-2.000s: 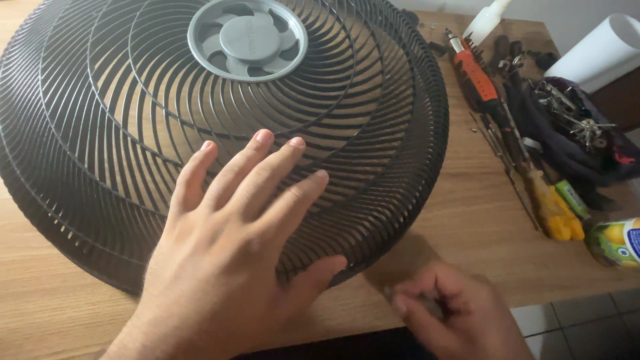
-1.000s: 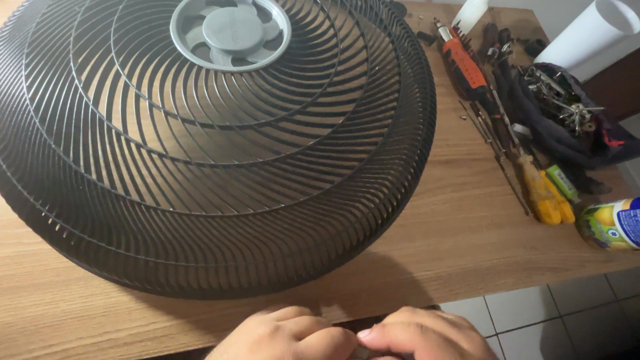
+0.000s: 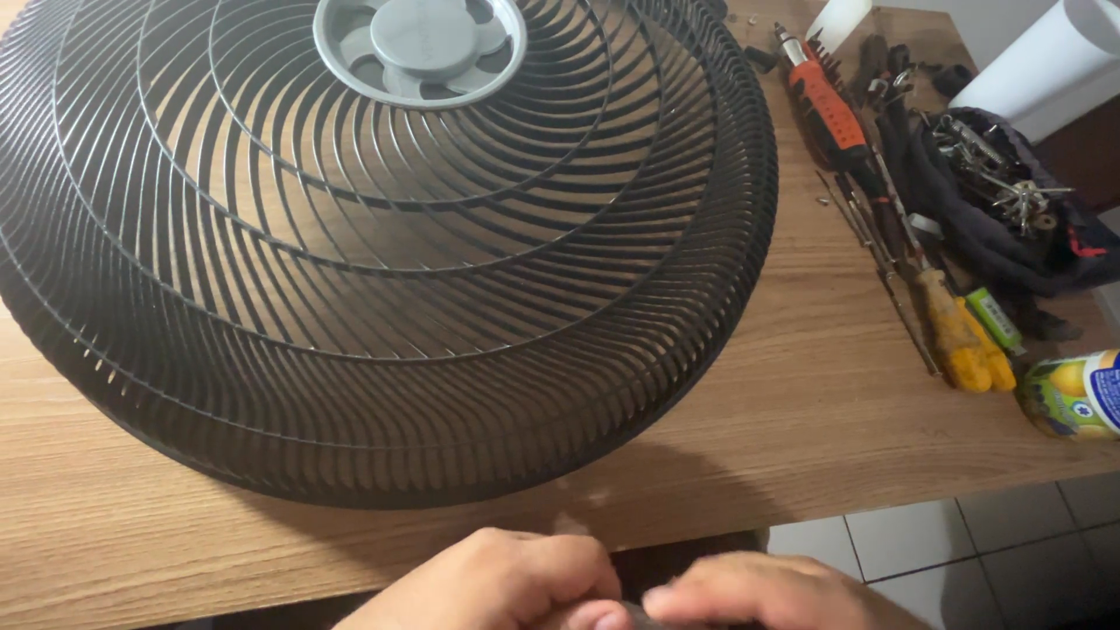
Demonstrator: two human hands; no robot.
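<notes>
A round black fan grille (image 3: 420,306) with a grey hub cap (image 3: 424,39) lies on the wooden table (image 3: 840,420). Below its near rim, at the table's front edge, are my two hands, close together at the bottom of the view. My left hand (image 3: 499,582) has its fingers curled, and my right hand (image 3: 779,591) is bent towards it. A small dark object (image 3: 643,617) shows between them, mostly hidden by the fingers and cut off by the frame; which hand grips it is not clear.
On the right lie an orange and black screwdriver (image 3: 827,114), thin metal rods (image 3: 901,315), a yellow-handled tool (image 3: 962,350), a green packet (image 3: 995,319) and a dark cloth pouch (image 3: 1015,236) of metal parts. A can (image 3: 1072,394) and a white cylinder (image 3: 1041,70) stand farther right. Floor tiles show below.
Two seconds ago my left hand lay spread on the grille; it has since come off it, down beside my right hand at the table's front edge.
</notes>
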